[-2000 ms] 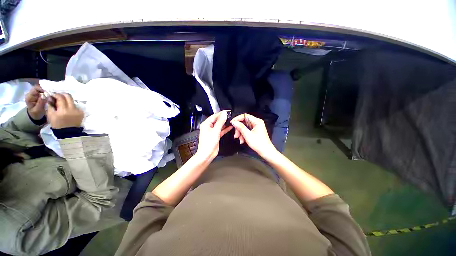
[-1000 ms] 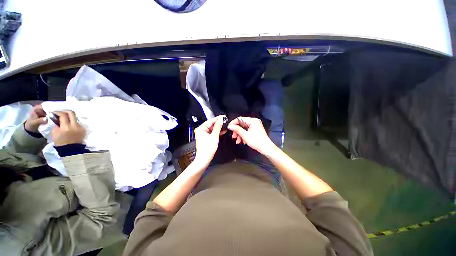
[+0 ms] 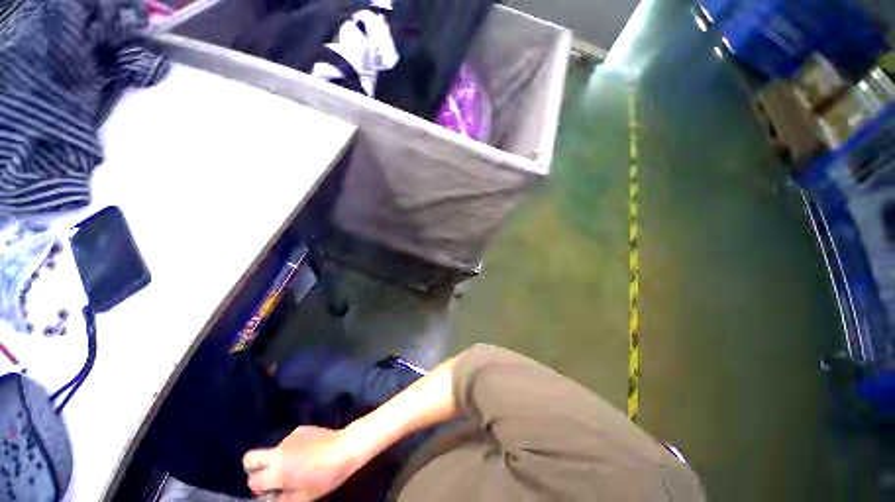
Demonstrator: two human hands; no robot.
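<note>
My right hand [image 3: 304, 465] is at the bottom, left of centre, beside the dark garment [image 3: 211, 417] below the table edge. Its fingers are curled with the fingertips close together. Whether they hold cloth or a needle cannot be told. A strip of pale grey cloth [image 3: 186, 491] shows at the bottom edge, left of the hand. No needle or thread can be made out. My left hand is out of the picture.
The white table [image 3: 201, 186] bears striped cloth [image 3: 44, 108], a black phone-like object [image 3: 110, 258], a cord, small beads and a dark oval cushion [image 3: 31, 441]. A fabric bin [image 3: 422, 186] of clothes adjoins it. Yellow-black tape [image 3: 633, 245] crosses the green floor.
The view has swung to the right. The neighbour, the white garments and my left hand have left the picture. The bin, the floor aisle and the tabletop items have come in.
</note>
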